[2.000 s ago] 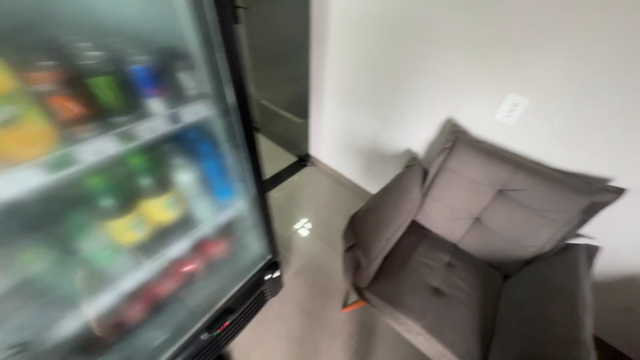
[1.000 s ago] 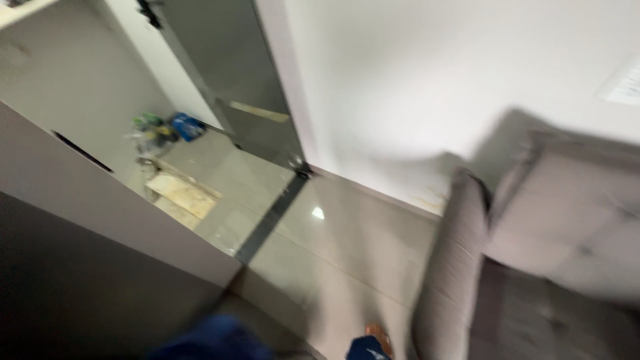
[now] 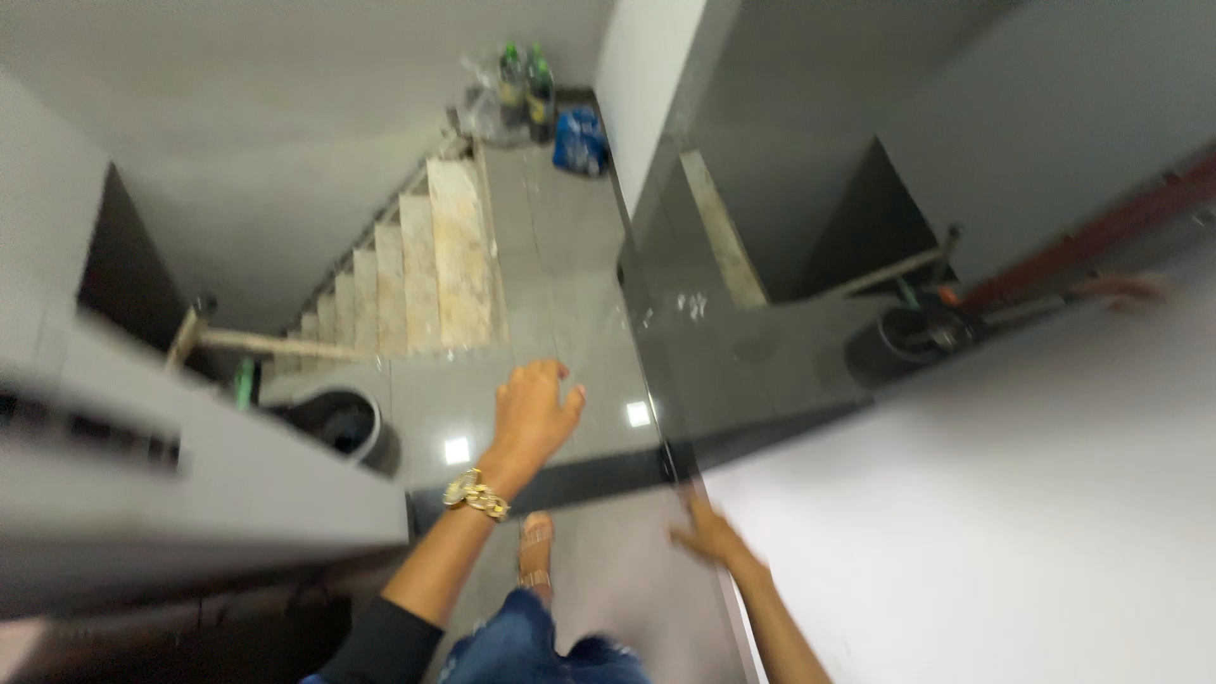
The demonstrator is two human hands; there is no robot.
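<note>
My left hand [image 3: 534, 413] is held out over the tiled floor at the doorway, fingers loosely curled, with nothing seen in it. A gold watch [image 3: 475, 496] is on that wrist. Lower and to the right, my right hand [image 3: 708, 532] has its fingers spread beside the white wall, near the bottom edge of a dark glass door [image 3: 788, 351]; whether a fingertip touches the wall or door I cannot tell. One sandaled foot [image 3: 536, 551] stands just before the dark threshold strip [image 3: 589, 482].
A stairwell with pale stone steps [image 3: 464, 256] drops away at the left. Near its top stand green-capped bottles [image 3: 539, 100] and a blue plastic pack [image 3: 579, 142]. A dark bucket [image 3: 366, 432] sits by the left wall, beside a wooden bar [image 3: 275, 344].
Both hands have come into view. The view has moved to the doorway and stairs; the armchair and the drinks fridge seen earlier are out of sight.
</note>
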